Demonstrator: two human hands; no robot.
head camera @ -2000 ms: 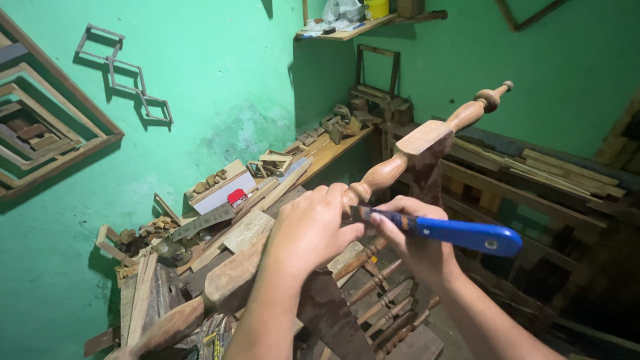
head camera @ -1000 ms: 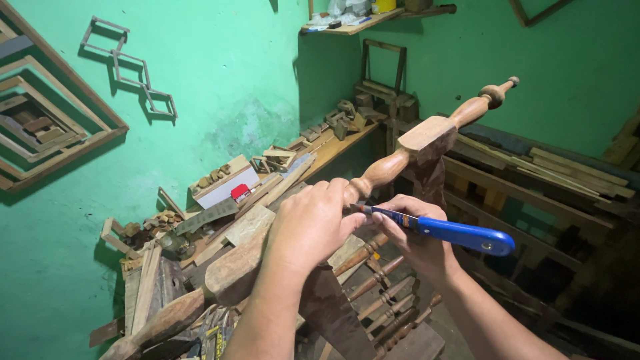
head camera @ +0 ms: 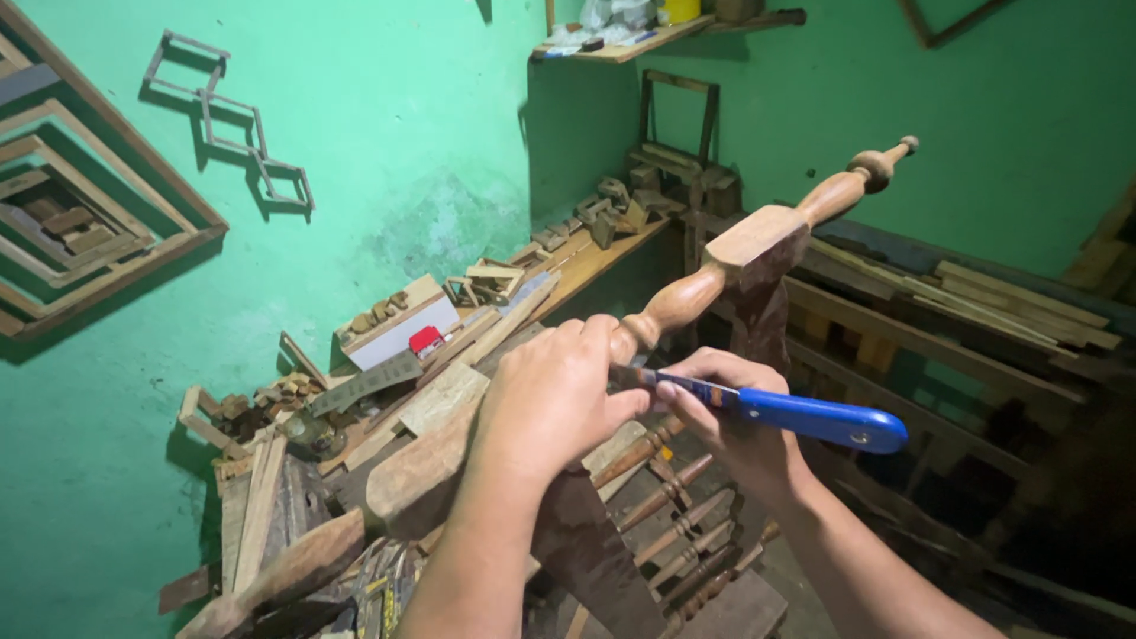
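A turned wooden post (head camera: 759, 238) runs diagonally from the lower left to the upper right, with round beads, swellings and flat-sided blocks along it. My left hand (head camera: 555, 399) lies over the middle of the post, its fingers wrapped around the wood. In my right hand (head camera: 745, 426) is a scraper with a blue handle (head camera: 821, 419), held by its blade end between thumb and fingers. The scraper's edge meets the post just below a bead, close to my left thumb. The exact contact is partly hidden by my fingers.
Wood offcuts (head camera: 444, 399) and small blocks lie along the bench (head camera: 612, 266) by the green wall. Several turned spindles (head camera: 674, 497) sit below my hands. Boards (head camera: 1021, 306) rest on a rack at the right. Wooden frames (head camera: 115, 160) hang at the left.
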